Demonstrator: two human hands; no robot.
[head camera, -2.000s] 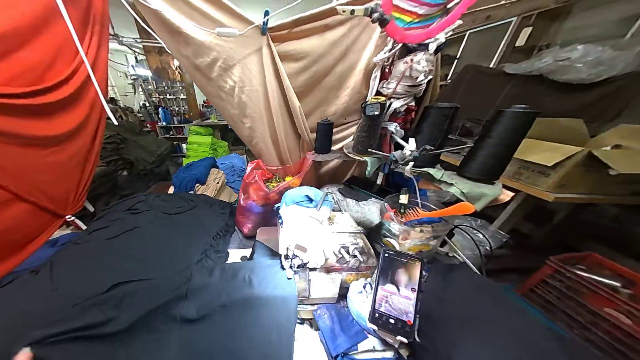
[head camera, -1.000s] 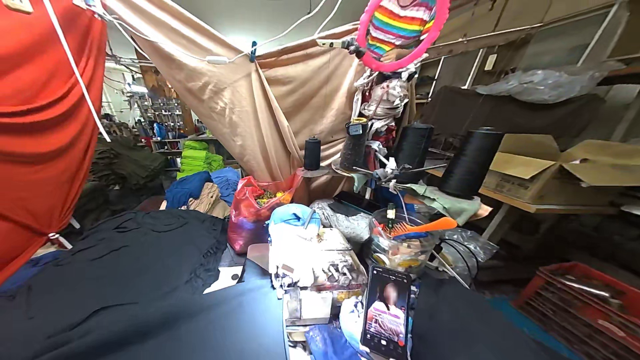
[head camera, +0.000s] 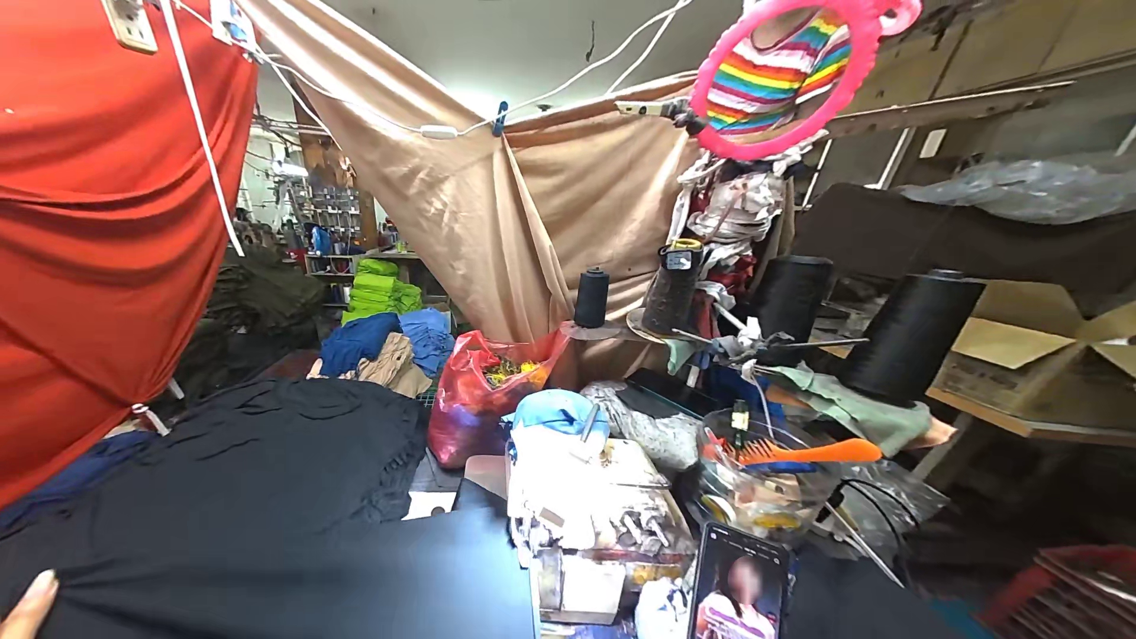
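At the lower left edge, part of my left hand (head camera: 32, 607) lies on black fabric (head camera: 240, 461), with creases running from the fingertip; the rest of it is cut off. My right hand is out of view. The fabric spreads over the left side and reaches a sewing machine (head camera: 603, 506), probably an overlock, brightly lit at the centre. A phone (head camera: 741, 581) stands upright at its right, its screen lit. Black thread cones (head camera: 910, 337) stand behind on the right. An orange comb (head camera: 808, 453) rests on a clear container (head camera: 763, 497) of small items.
Behind the machine's left side sits a red plastic bag (head camera: 470, 417). Folded blue cloths (head camera: 359, 342) lie farther back. A red curtain (head camera: 106, 222) hangs left, a beige one (head camera: 444, 204) ahead. An open cardboard box (head camera: 1012, 355) and a red crate (head camera: 1065, 590) are at right. A pink-framed mirror (head camera: 710, 80) hangs above.
A fingertip shows at the lower left two seconds ago, no hand one second ago, and part of my left hand now. The view has shifted somewhat.
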